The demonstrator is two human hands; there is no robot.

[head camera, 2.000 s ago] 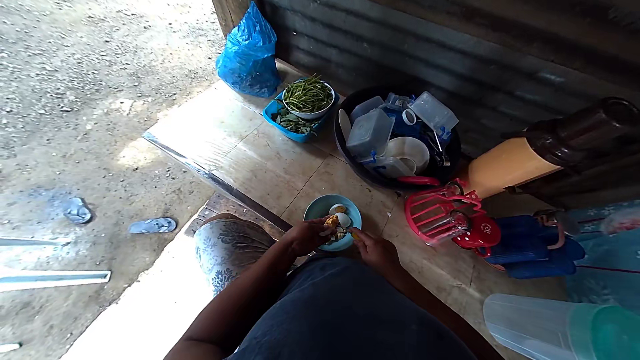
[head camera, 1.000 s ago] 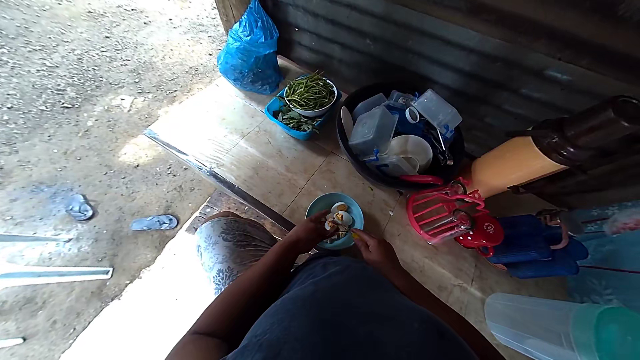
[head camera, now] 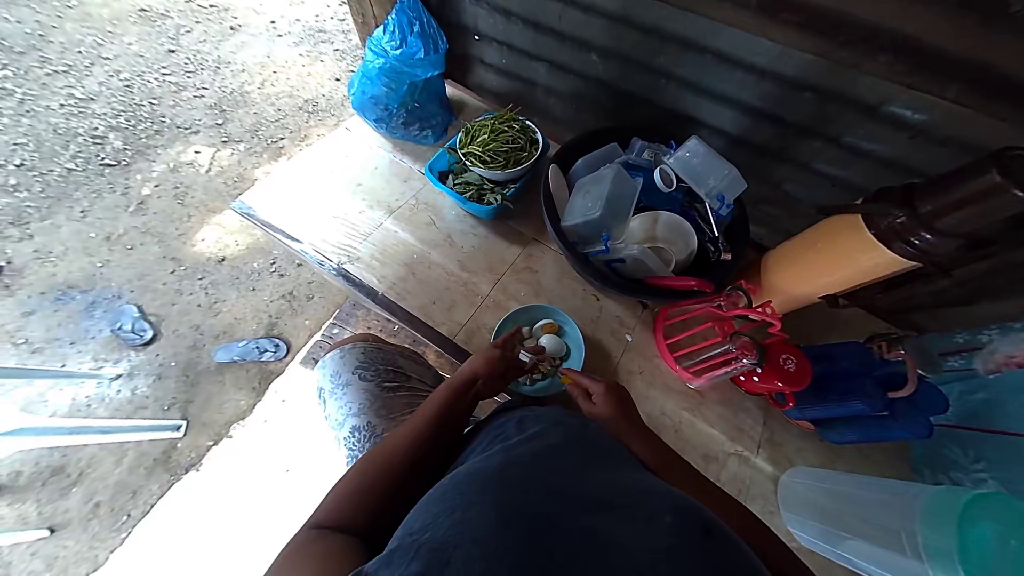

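Observation:
A light-blue bowl (head camera: 578, 340) sits on the tiled surface just in front of my body. Inside it are a whole-looking white egg (head camera: 552, 345), a cut egg (head camera: 546, 327) showing its yolk, and small pieces of food. My left hand (head camera: 504, 364) is over the bowl's left side with its fingers bent; whether it holds a piece is too small to tell. At the bowl's lower right, my right hand (head camera: 596, 398) grips a small yellow handle (head camera: 569, 376), perhaps a knife's; its far end is not clearly seen.
Beyond the bowl stand a blue basin (head camera: 480, 210) of leaves, a white bowl (head camera: 524, 170) of green stems and a blue plastic bag (head camera: 404, 80). A black tub (head camera: 588, 276) holds plastic containers. Rightward are a red rack (head camera: 680, 352) with glasses and a clear plastic container (head camera: 852, 512).
My hands have shifted slightly at the bowl. The cut egg's yolk shows more plainly now near its far rim.

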